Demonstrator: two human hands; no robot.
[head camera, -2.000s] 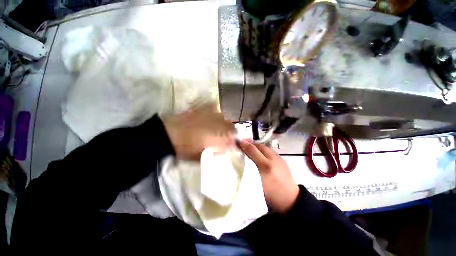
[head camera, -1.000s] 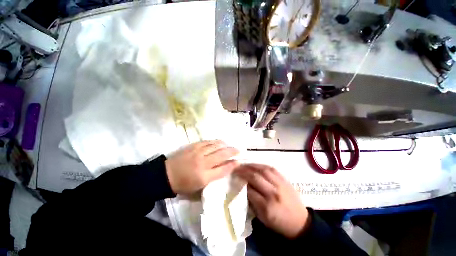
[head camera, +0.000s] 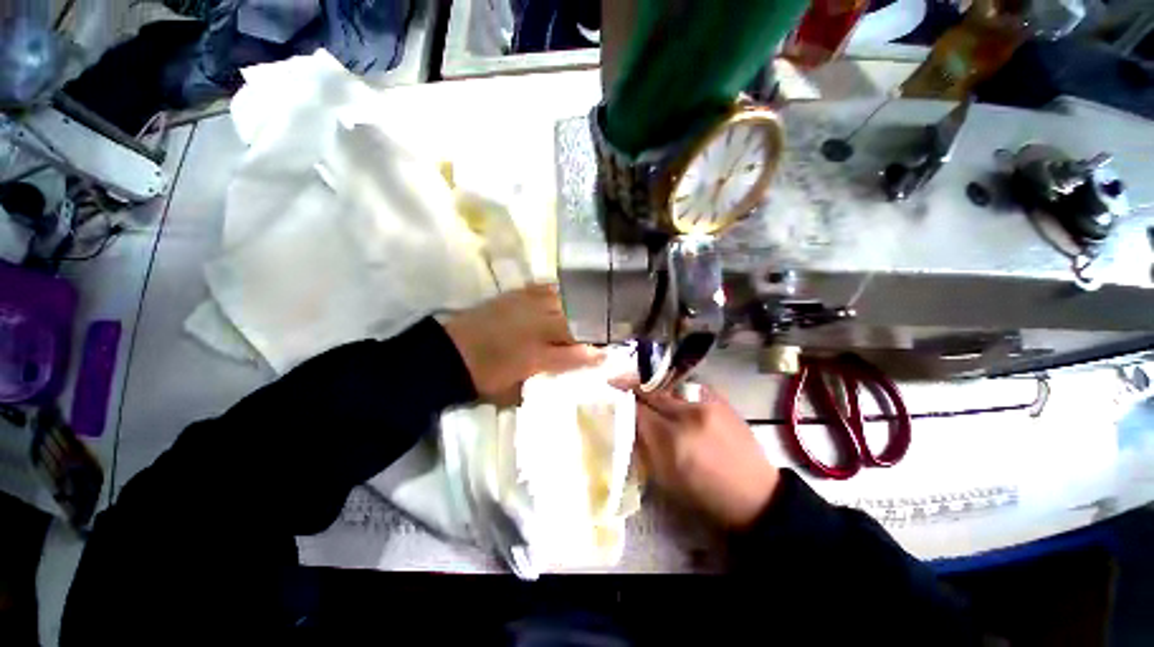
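The cream-white garment piece (head camera: 342, 240) lies bunched on the table left of the machine head (head camera: 873, 190) and runs under my hands to the table's front edge. My left hand (head camera: 519, 341) lies on the cloth just left of the needle area, fingertips on its edge. My right hand (head camera: 696, 449) is at the right side of the folded cloth, its fingertips at the edge close to the presser foot. The needle and foot are mostly hidden behind a shiny metal band and my fingers. A round gold-rimmed watch face (head camera: 725, 172) sits on the head.
Dark red scissors handles (head camera: 845, 417) lie under the machine arm. A printed ruler (head camera: 936, 506) runs along the front edge. A green cylinder (head camera: 696, 63) stands above the head. A purple device (head camera: 32, 331) and a purple bar (head camera: 95, 377) are at far left.
Both hands have moved up to the needle area from nearer the front edge. The cloth between them has moved up with them. The view has shifted, showing more of the green cylinder.
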